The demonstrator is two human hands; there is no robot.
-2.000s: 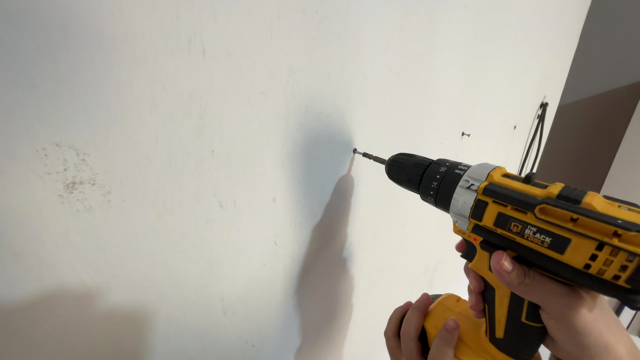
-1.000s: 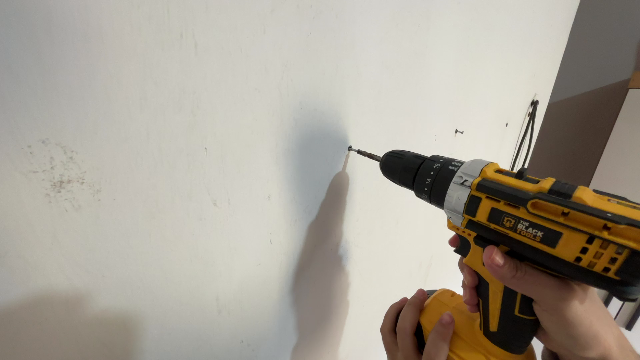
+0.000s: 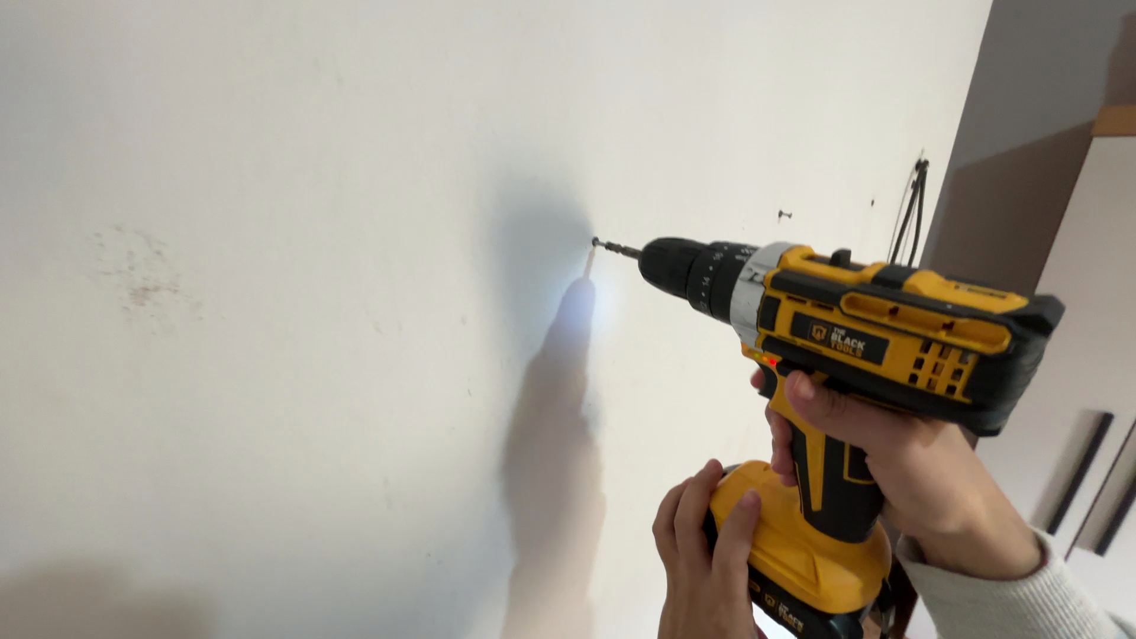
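Note:
My right hand [image 3: 896, 461] grips the handle of a yellow and black cordless drill [image 3: 887, 328], with fingers at the trigger. My left hand [image 3: 710, 550] holds the drill's yellow battery base [image 3: 799, 541] from the left and below. From the black chuck [image 3: 692, 271] a thin driver bit [image 3: 621, 249] points left to a small dark screw head [image 3: 595, 241] at the white wall [image 3: 355, 222]. The drill's work light shines on the wall and a small red light glows above the trigger.
Another screw [image 3: 784, 215] sticks out of the wall to the right of the bit. Farther right a black cord [image 3: 910, 209] hangs near the wall's edge. A light cabinet [image 3: 1083, 293] with dark handles [image 3: 1080, 470] stands behind the drill.
The drill's light and small red light have come on, and a bright spot now shows on the wall. Both hands keep their hold. The view has shifted somewhat, showing more of the cabinet.

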